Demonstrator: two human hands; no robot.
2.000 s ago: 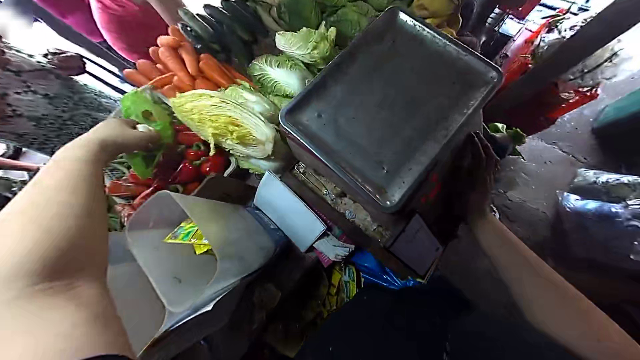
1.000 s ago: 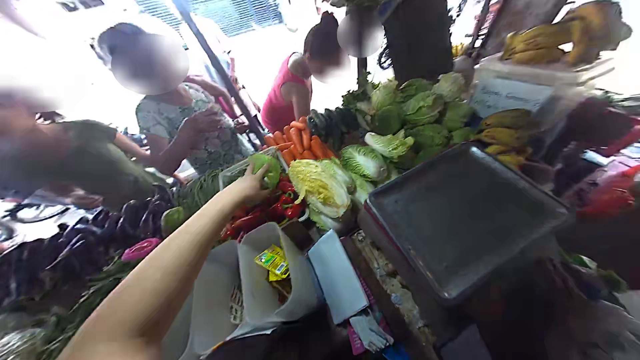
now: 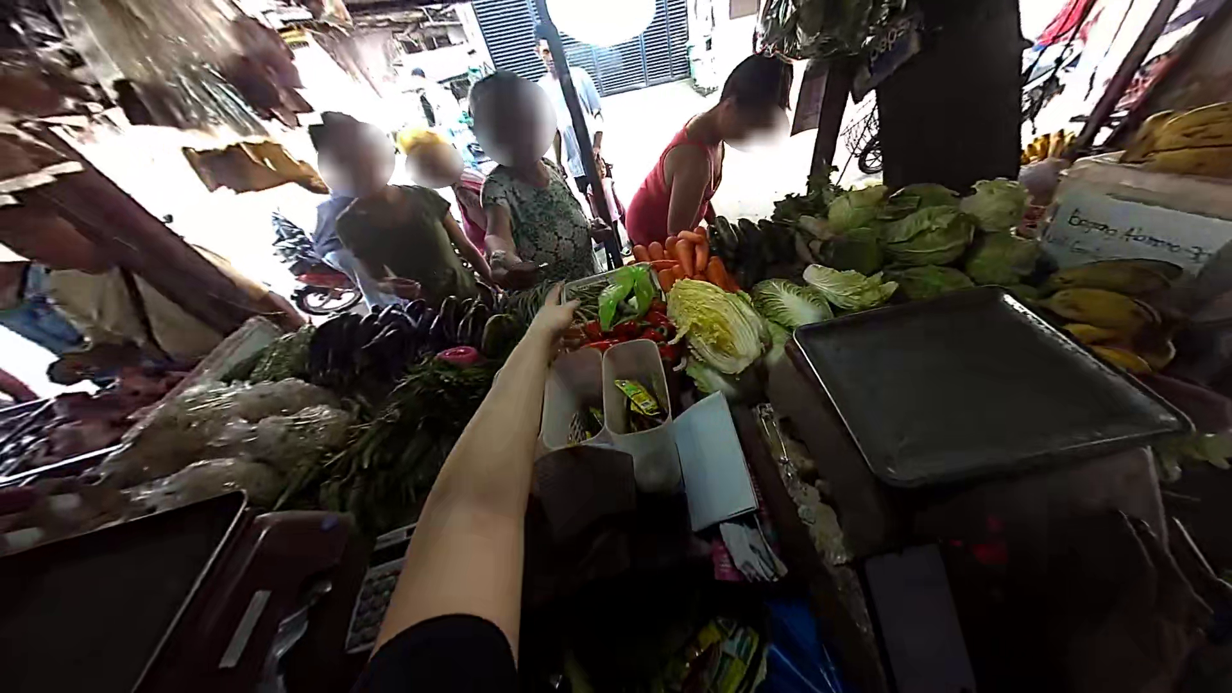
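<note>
My left hand point(image 3: 555, 313) reaches out over the produce at the left edge of a shallow container with green peppers point(image 3: 626, 294). Whether its fingers grip anything is too small to tell. Below the hand lie red peppers point(image 3: 630, 332), then two plastic bins point(image 3: 643, 438), the right one with yellow-green packets point(image 3: 640, 397). Right of the peppers rests a napa cabbage point(image 3: 717, 325), cut or opened, with carrots point(image 3: 688, 258) behind it. A scale with a wide metal pan point(image 3: 991, 385) stands at the right. My right hand is out of view.
Eggplants point(image 3: 371, 337) and long green beans point(image 3: 395, 443) lie to the left, beyond a calculator point(image 3: 371, 597) and a second scale point(image 3: 106, 587). Cabbages point(image 3: 924, 231) and bananas point(image 3: 1107, 308) are piled at back right. Several people stand across the stall, beside a pole point(image 3: 577, 125).
The view has tilted up and swung left. My left hand, over the green item earlier, is now left of the green peppers. My right hand, at the scale's side two seconds ago, is out of view.
</note>
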